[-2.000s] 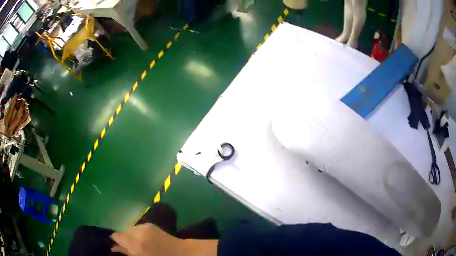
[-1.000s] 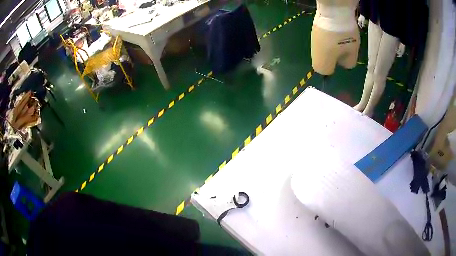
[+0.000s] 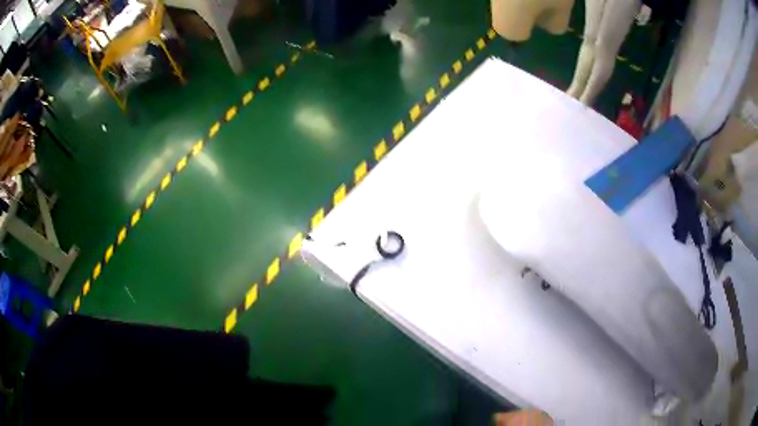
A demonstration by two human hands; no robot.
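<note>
A large near-black garment (image 3: pixel 137 370) hangs at the lower left of the view, over the green floor. A small part of a hand (image 3: pixel 522 417) shows at the bottom edge, by the front edge of the white table (image 3: pixel 432 166). It is cut off, and I cannot tell which hand it is or what its fingers do. No other hand is in the picture. Whatever holds the garment is hidden or out of view.
On the white table lie a long rounded grey-white form (image 3: pixel 582 258), a blue board (image 3: pixel 640 163), a black coiled strip (image 3: pixel 390 245) and dark cloth with scissors (image 3: pixel 707 313). Mannequin legs (image 3: pixel 597 54) stand behind. A blue stool (image 3: pixel 23 304) is at left.
The bare hand seen at lower left two seconds ago is gone from there. The dark garment now fills that corner. A bit of hand has appeared at the bottom edge. The view tilted up, then down.
</note>
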